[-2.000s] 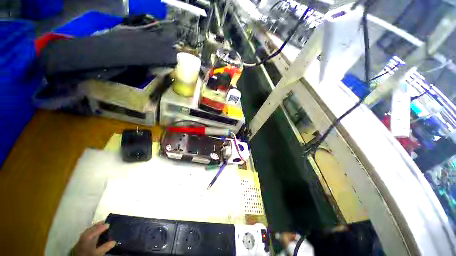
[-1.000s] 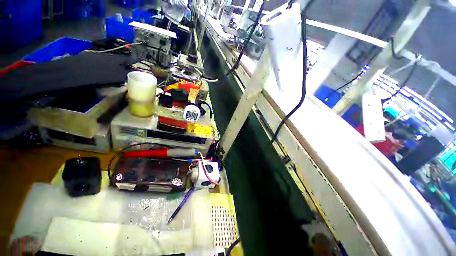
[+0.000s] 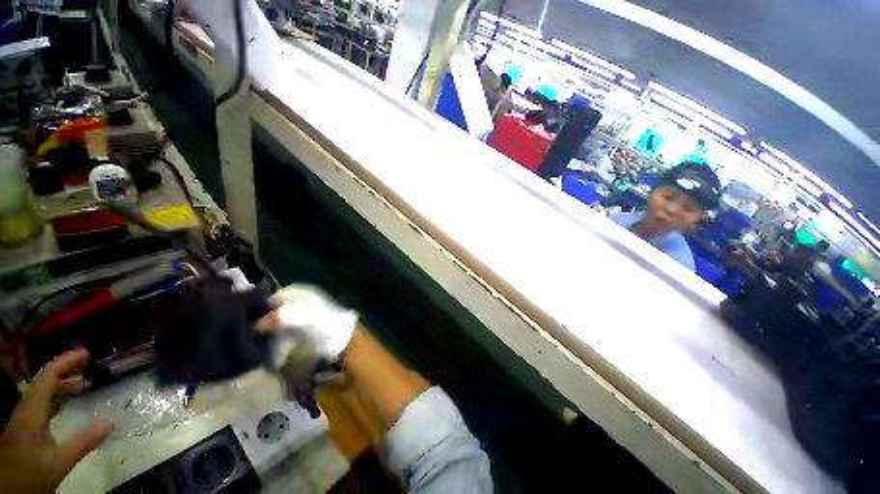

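My right hand (image 3: 314, 333), in a white glove, holds a blurred black block-shaped unit (image 3: 207, 328) above the bench at the left of the view. My bare left hand (image 3: 53, 415) is at the lower left edge with fingers apart and nothing in it. The black power strip (image 3: 207, 465) lies at the bottom, partly cut off, its end against the white test socket (image 3: 273, 425). The reddish-brown fixture behind the held unit is mostly hidden.
A dark green conveyor belt (image 3: 318, 260) runs beside the bench, with a long white shelf (image 3: 463, 232) above it. A tester carries a white-capped bottle (image 3: 111, 181) and a pale cup (image 3: 14, 198). A person in a dark cap (image 3: 675, 207) is beyond the shelf.
The view has swung right. My gloved right hand has come in from the conveyor side with the black unit. My left hand, out of view a second ago, shows open at the lower left.
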